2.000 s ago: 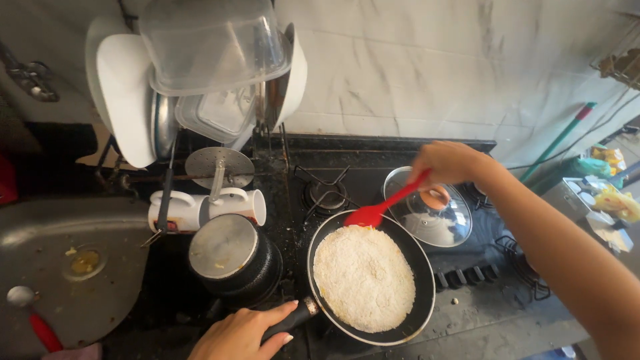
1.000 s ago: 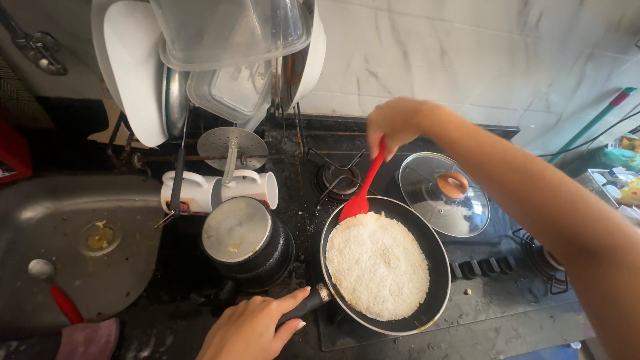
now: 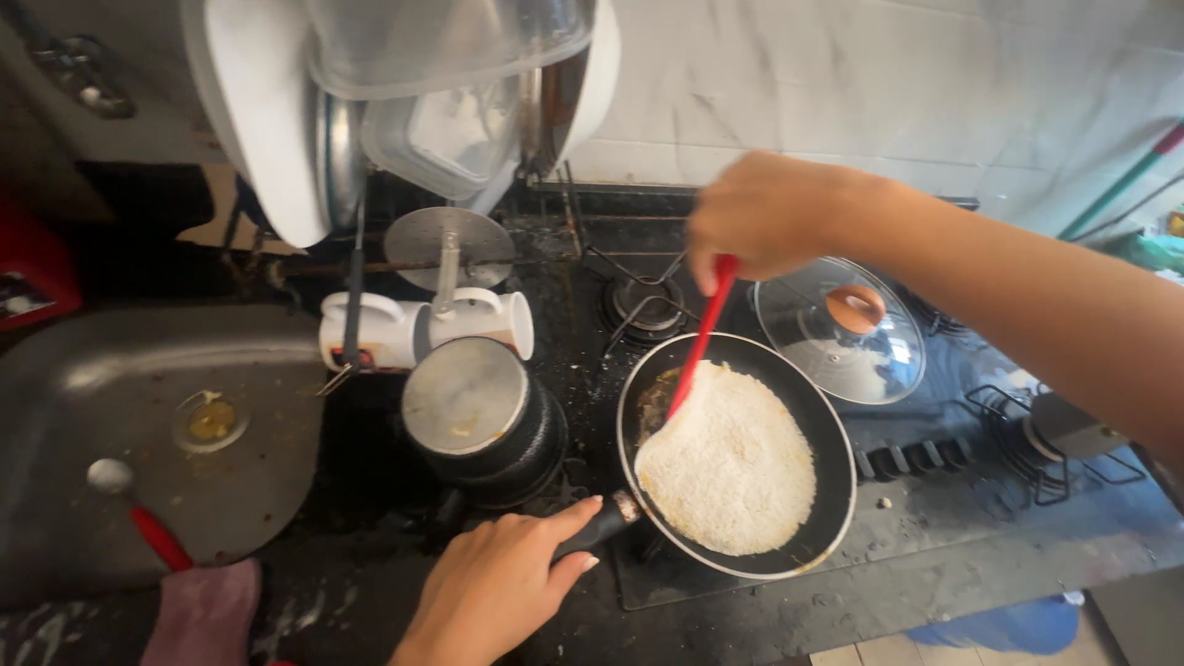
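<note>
My left hand [image 3: 509, 578] grips the black handle of a frying pan [image 3: 837, 504] on the stove. In the pan lies a round, pale, crumbly flatbread-like layer [image 3: 735, 467]. My right hand [image 3: 763, 217] holds a red spatula [image 3: 705, 333] from above, its blade at the left edge of the layer, where some browned pan bottom shows. A glass lid with a wooden knob [image 3: 856, 310] rests on the stove behind the pan, to the right. A black pot with a metal lid or base on top [image 3: 467, 398] stands left of the pan.
A dish rack with plastic containers [image 3: 453, 129] hangs over white mugs [image 3: 375, 333]. The sink [image 3: 55, 370] at left holds a small dish [image 3: 211, 421] and a red-handled spoon [image 3: 159, 536]. A pink cloth [image 3: 203, 610] lies at its edge. A moka-pot-like vessel [image 3: 1078, 425] stands at right.
The spatula has moved from the back edge of the pale layer to its left side, and the layer now sits away from the pan's left wall. My left hand stays on the handle.
</note>
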